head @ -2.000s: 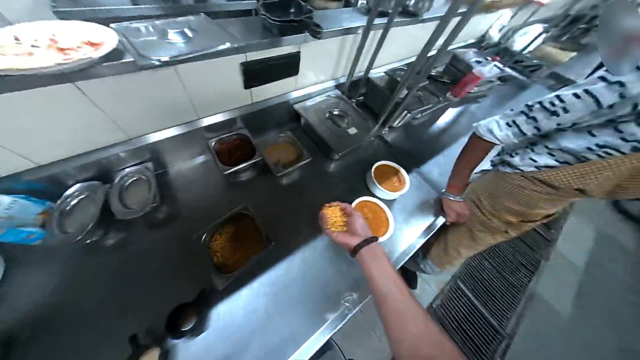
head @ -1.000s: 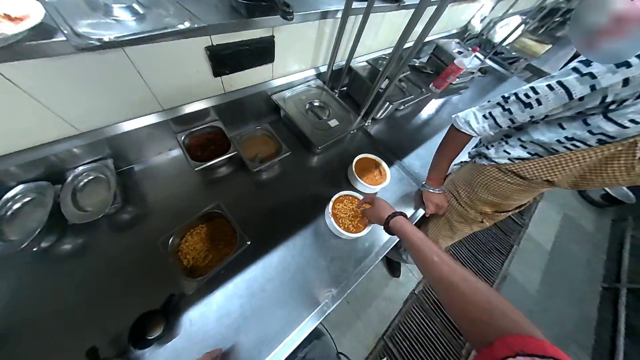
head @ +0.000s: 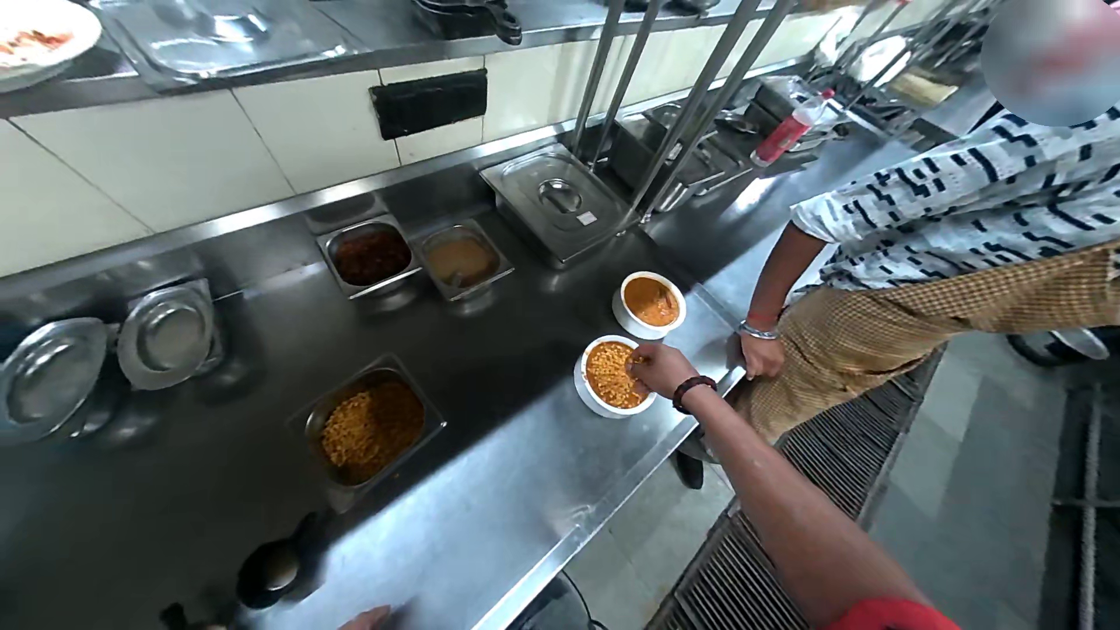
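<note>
My right hand (head: 658, 371) is at the right rim of a white bowl (head: 588, 398), its fingertips over the orange food topped with small yellow-orange bits; whether it holds any is hidden. Behind it stands a second white bowl (head: 646, 329) of orange curry or sauce, without such a topping. Only the fingertips of my left hand (head: 367, 619) show, at the bottom edge by the steel counter. A steel pan (head: 435, 426) of the same yellow-orange bits sits left of the bowls.
Along the back stand a pan of dark red sauce (head: 372, 254), a pan of brown sauce (head: 459, 261) and a lidded steel pan (head: 560, 197). Steel dishes (head: 166, 337) lie left, a black ladle (head: 269, 573) near the front. A person (head: 954, 227) stands right, one hand on the counter edge.
Two seconds ago my right hand held the yellow-orange bits in its upturned palm. Now it is turned down at the nearer bowl, and the bits cover that bowl's food.
</note>
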